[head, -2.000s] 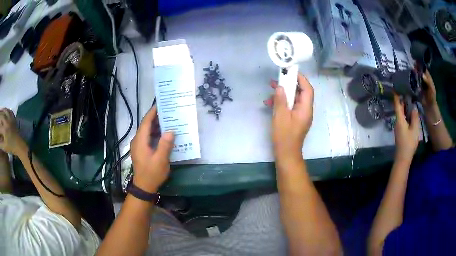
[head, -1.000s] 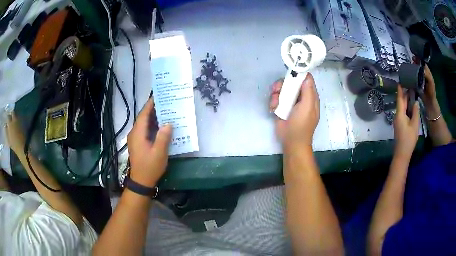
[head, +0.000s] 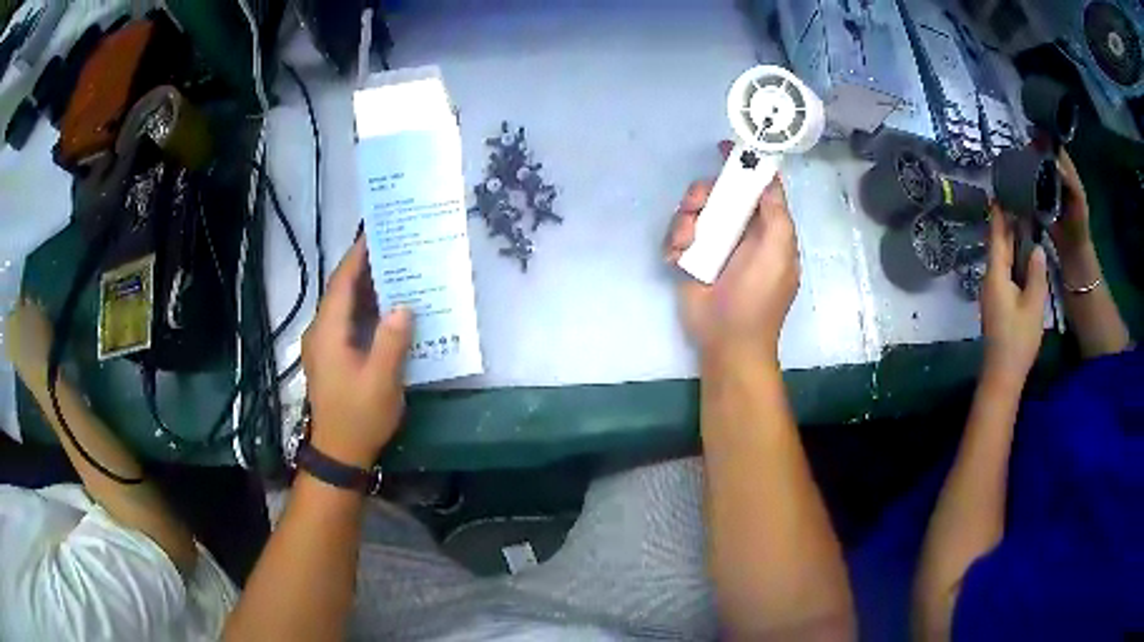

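Note:
My left hand (head: 358, 357) holds a tall pale white-blue retail carton (head: 418, 251) by its lower left part, with the printed face up and the white top end pointing away from me. My right hand (head: 743, 270) holds a white handheld fan (head: 730, 216) by its stick handle. The fan's round slotted head points up and away, its front face towards me. A loose pile of small dark fittings (head: 512, 198) lies on the bench between the two hands.
Dark grey handheld fans (head: 931, 241) lie at the right, near a neighbour's hands (head: 1014, 295). Cartons (head: 866, 75) stand behind them. At left are black cables (head: 301, 226), a black box with a yellow-framed panel (head: 127, 307) and a brown-orange box (head: 116, 90). Another person's arm is far left.
My right hand has turned the fan so its slotted face shows and the handle tilts. The carton remains in my left hand. The view has shifted slightly.

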